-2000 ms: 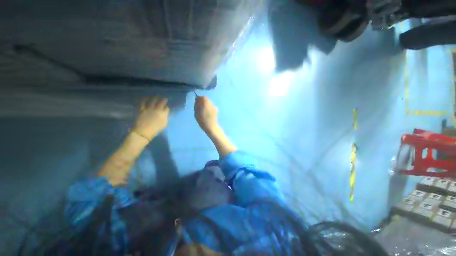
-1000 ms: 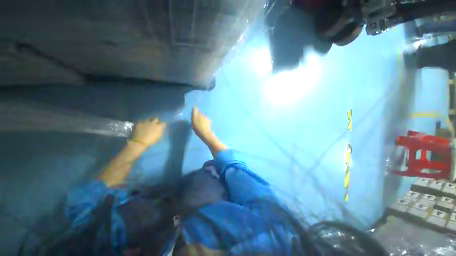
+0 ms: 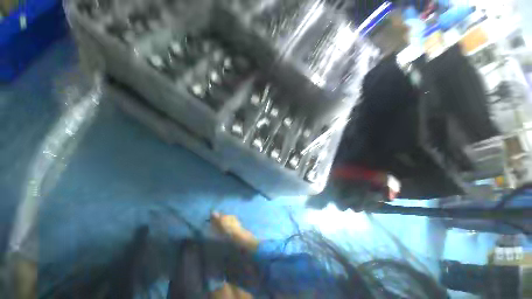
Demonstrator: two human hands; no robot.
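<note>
A pallet load of clear-grey trays (image 3: 268,166) with small dark units in rows of pockets stands in front of me, shiny film over parts of it. A twisted strip of stretch film (image 3: 49,152) runs from its lower left corner down to my left hand (image 3: 23,277), which is blurred and cut off near the bottom left. The hand appears closed on the strip's end. My right hand (image 3: 234,231) is below the load, apart from it, fingers closed. A tiny dark tip shows at its fingertips, apparently a small cutter blade; blur hides its shape.
A blue bin (image 3: 32,35) is at the upper left. A hand pallet truck (image 3: 364,181), dark with a red part, adjoins the load's right corner, its long black handle running right. People in dark trousers (image 3: 385,111) stand behind. Cartons (image 3: 507,254) are at the lower right.
The view has swung up and turned, showing the tray tops. My left hand has moved far left and down, with the film strip stretched out. The red stool has left view.
</note>
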